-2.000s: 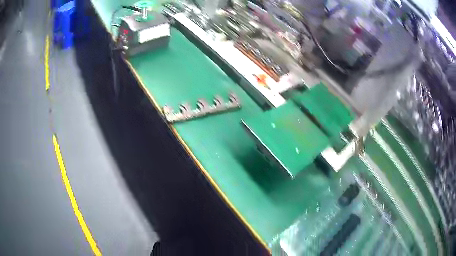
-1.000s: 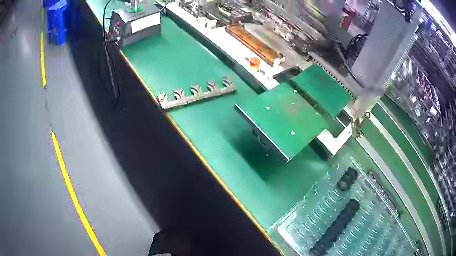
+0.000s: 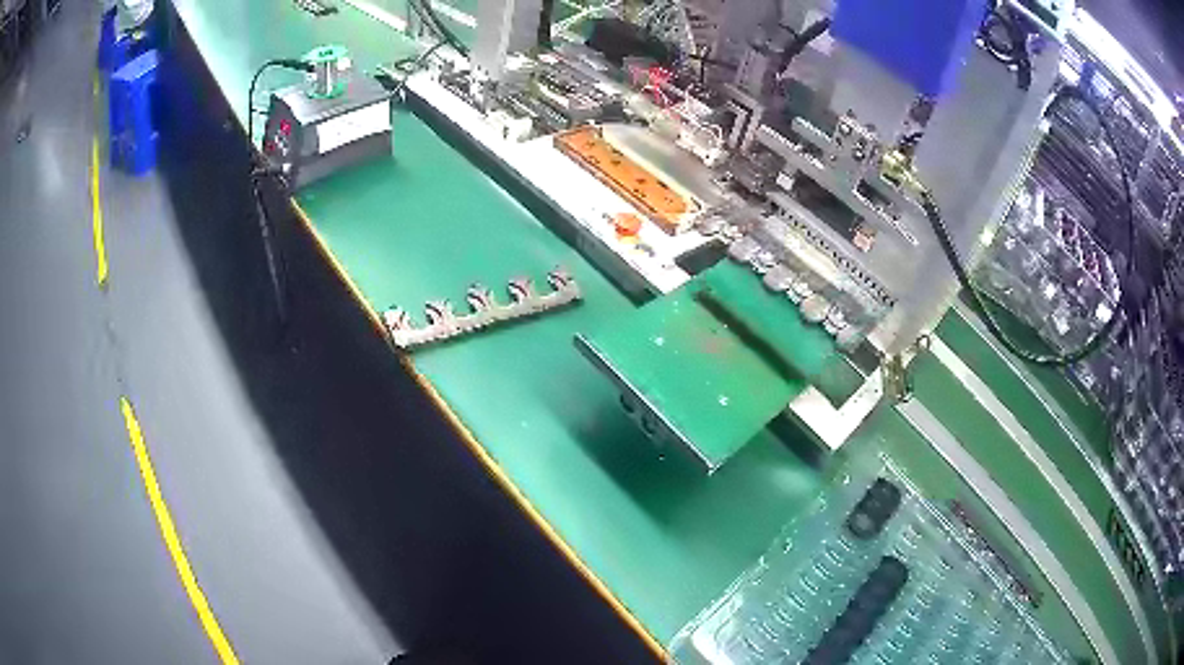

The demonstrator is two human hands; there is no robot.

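Observation:
Neither of my hands is clearly in view; only a small dark shape shows at the bottom edge, too cut off to name. A scalloped metal carrier strip [image 3: 483,312] with several curved pockets lies on the green bench, one end at its front edge. A raised green platform [image 3: 695,370] stands to its right. A clear blister tray [image 3: 805,598] lies at the lower right, with a long dark row of black parts [image 3: 860,613] and a shorter dark cluster [image 3: 873,507].
The bench machine [image 3: 831,169] stands behind the platform, with round parts [image 3: 792,286] in a row. An orange-brown bar [image 3: 623,175] and red knob [image 3: 627,225] sit on its white bed. A grey spool unit [image 3: 331,130] is at left; conveyor lanes [image 3: 1000,481] run at right.
The view has shifted, showing more of the machine. The row of round parts now shows at the platform's back, where a second green plate stood before. The dark shape at the bottom has mostly left view.

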